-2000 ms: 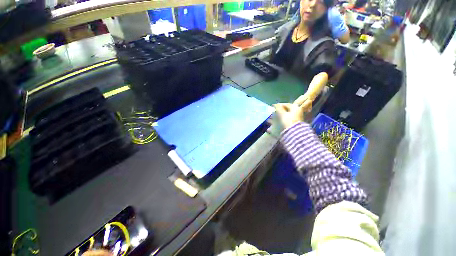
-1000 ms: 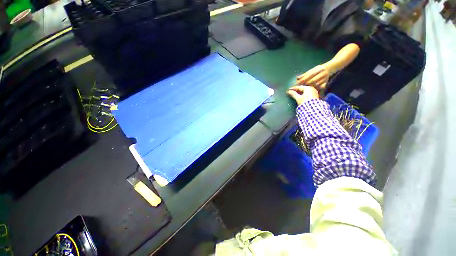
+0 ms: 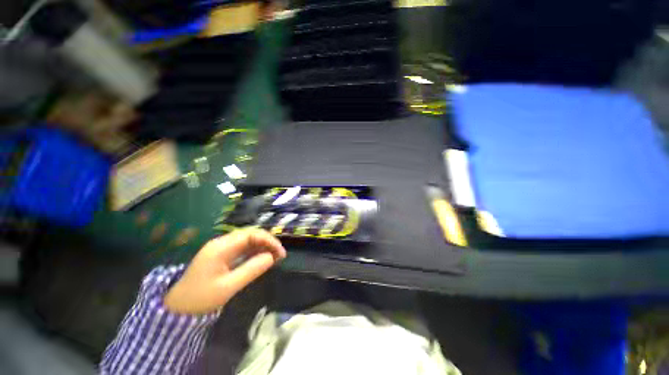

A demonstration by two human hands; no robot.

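Note:
A long black housing (image 3: 341, 241) lies on the dark mat (image 3: 345, 150) in front of me. White or silvery sleeved pieces and a yellow wire (image 3: 355, 218) sit in its rows. My left hand (image 3: 220, 271) is at the housing's near left edge. Its thumb and forefinger are curled with their tips close together. Blur hides whether they hold anything. My right hand is not in view.
Right: blue sheet (image 3: 557, 165), white strip (image 3: 460, 178), cream-handled thing (image 3: 447, 220). Behind: black stacked housings (image 3: 341, 62), yellow wire bundle (image 3: 425, 91). Left: tan tray (image 3: 145, 176), small pale pieces (image 3: 233, 172), blue crate (image 3: 55, 176). Lower right: blue bin (image 3: 576, 333).
The view has swung left to the housing. My right hand, earlier stretched out at another person's hand, has left the picture, as has that person. My left hand is now in full view.

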